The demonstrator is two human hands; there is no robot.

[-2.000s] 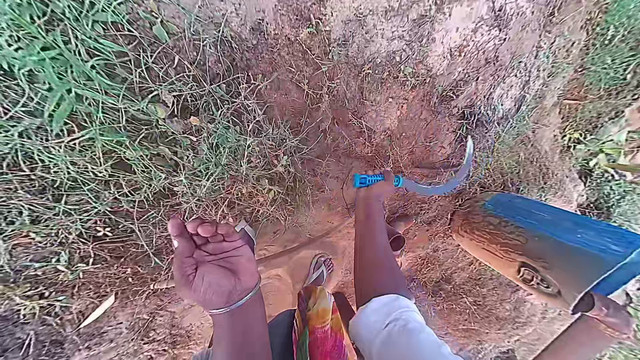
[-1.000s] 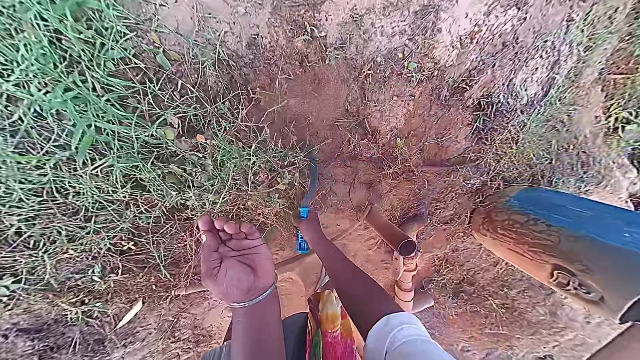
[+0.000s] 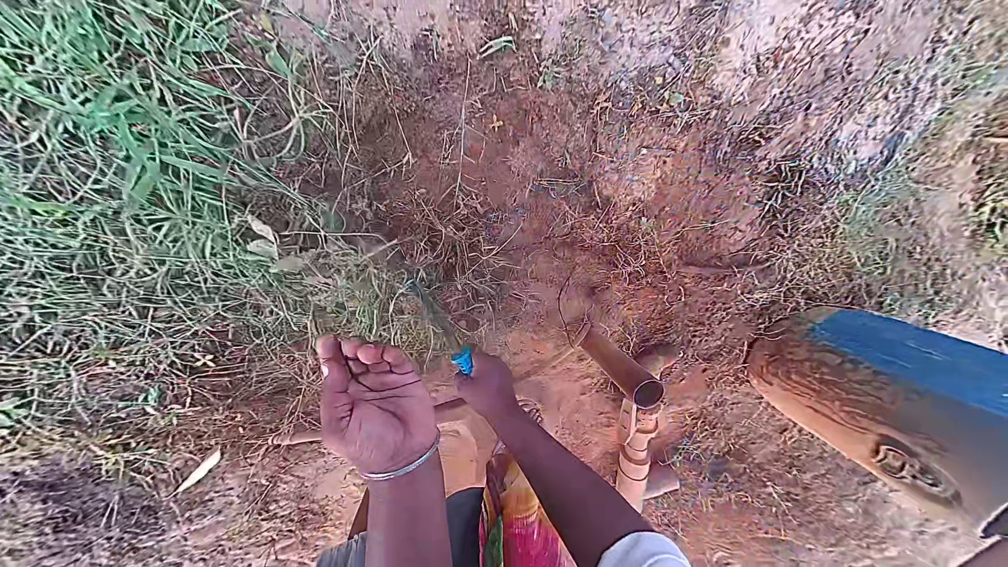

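Observation:
My right hand (image 3: 487,386) is closed around the blue handle of a sickle (image 3: 463,360). Its blade, blurred, points up and left toward the edge of the grass (image 3: 142,181). To the left of it is my left hand (image 3: 378,402), palm up with the fingers curled and a metal bangle at the wrist. Nothing shows in its palm. Dry stems and weeds lie just above both hands.
A mud-stained blue container (image 3: 890,394) lies at the right. Nearer stands a jointed pipe (image 3: 622,366) with an open end. A thin stick (image 3: 295,438) lies left of my left hand. Reddish soil with dry roots spreads ahead.
My right hand has swung the sickle leftward; two seconds ago its blade pointed right, toward the blue container. My left hand keeps its curled, palm-up pose.

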